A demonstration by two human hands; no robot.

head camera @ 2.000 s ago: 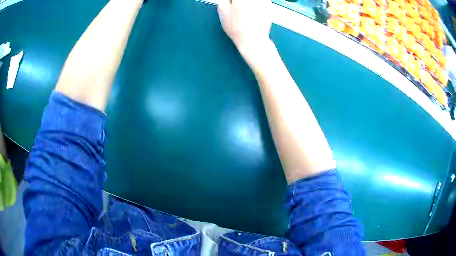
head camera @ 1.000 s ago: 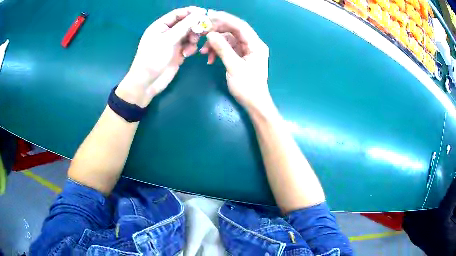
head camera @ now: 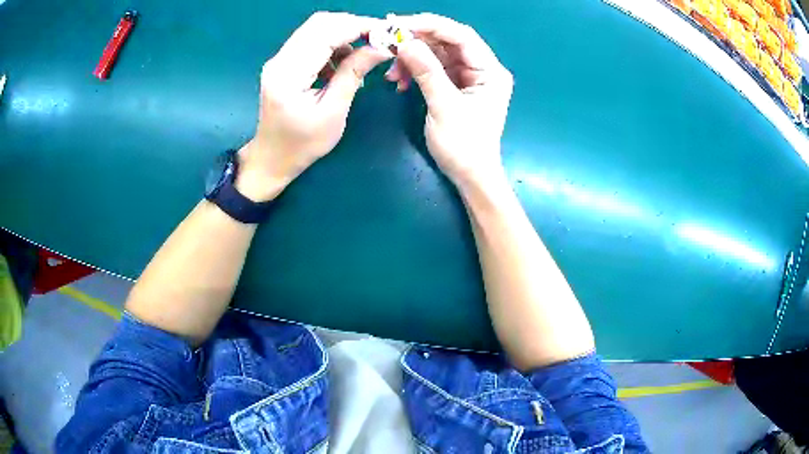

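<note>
A tiny white earbud (head camera: pixel 382 37) is held between the fingertips of both my hands at the top centre, above the green work surface (head camera: pixel 373 239). A small yellow-orange part (head camera: pixel 398 36) shows on its right side at my right fingertips. My left hand (head camera: pixel 306 97) pinches the earbud from the left; a dark watch is on that wrist. My right hand (head camera: pixel 466 97) pinches from the right, its other fingers curled. The fingers partly hide the earbud, and its exact shape is blurred.
A red marker or lighter (head camera: pixel 115 44) lies at the upper left. Many orange pieces (head camera: pixel 754 40) stand beyond the white rail (head camera: pixel 710 64) at the upper right. A slim dark stick (head camera: pixel 786 282) lies at the far right. A white scrap is cut off at the left edge.
My hands have come back from the top edge and now meet at the earbud. Since one second ago they have shifted slightly right in view, and the view has moved a little.
</note>
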